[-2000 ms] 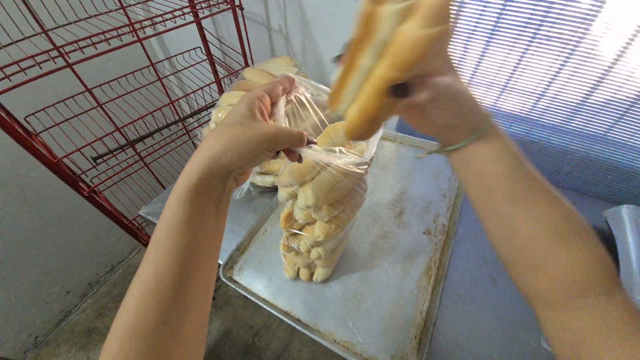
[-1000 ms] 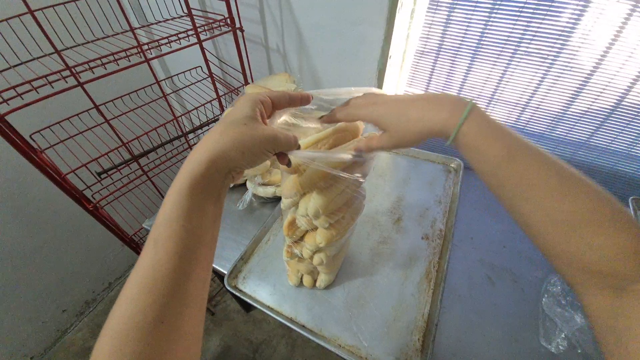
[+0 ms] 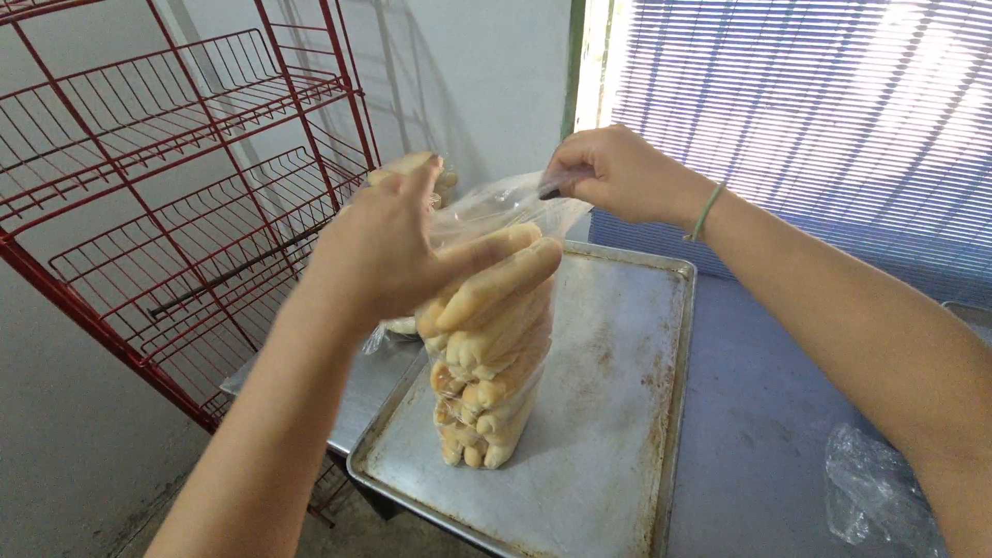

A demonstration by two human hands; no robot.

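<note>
A clear plastic bag (image 3: 511,205) packed with stacked bread rolls (image 3: 496,349) stands upright on a worn metal baking tray (image 3: 612,372). My right hand (image 3: 612,174) pinches the bag's upper edge on the right and pulls it outward. At the bag's upper left is my left hand (image 3: 387,244), fingers spread, its thumb lying against the top rolls; whether it grips any plastic cannot be told. Behind my left hand, another bag of bread (image 3: 411,167) is partly hidden.
A red wire rack (image 3: 186,209) stands at the left beside the wall. Crumpled clear plastic (image 3: 876,480) lies on the table (image 3: 744,403) at the lower right. A slatted blind (image 3: 790,116) covers the window behind.
Two seconds ago my right hand held long rolls above the bag; now it holds the bag's edge instead. My left hand has opened out from its earlier pinch on the rim.
</note>
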